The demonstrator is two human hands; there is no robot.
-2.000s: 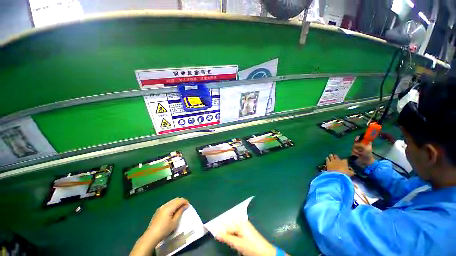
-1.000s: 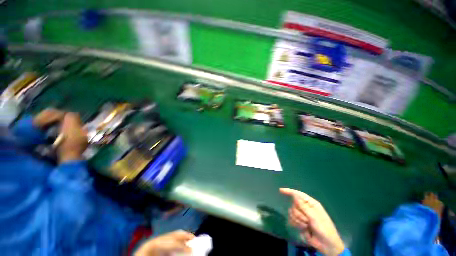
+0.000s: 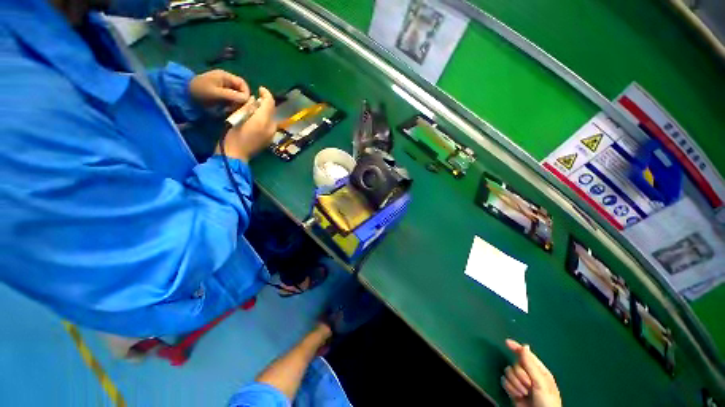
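A white paper sheet [image 3: 498,273] lies flat on the green bench. My right hand [image 3: 531,378] is over the bench below the sheet, not touching it, with fingers curled and the index finger partly out; no held thing shows, but a tiny piece at the fingertips cannot be ruled out. My left forearm reaches down beside the bench's front edge; my left hand [image 3: 329,321] is small and dark there, and its hold is hidden. Opened tablets lie behind the sheet, one with a white middle and orange ribbon [image 3: 517,211], another further right [image 3: 600,278].
A person in a blue smock at left holds a thin corded tool [image 3: 242,113] over an opened tablet [image 3: 306,119]. A blue and yellow box [image 3: 362,219], a black device [image 3: 380,179] and a white round container [image 3: 332,165] stand between us. The green partition [image 3: 509,87] runs behind the bench.
The view has swung left. My hands have parted from the white paper, and the sheet now lies on the bench. My left hand, seen with a white crumpled thing, has gone down beside the bench.
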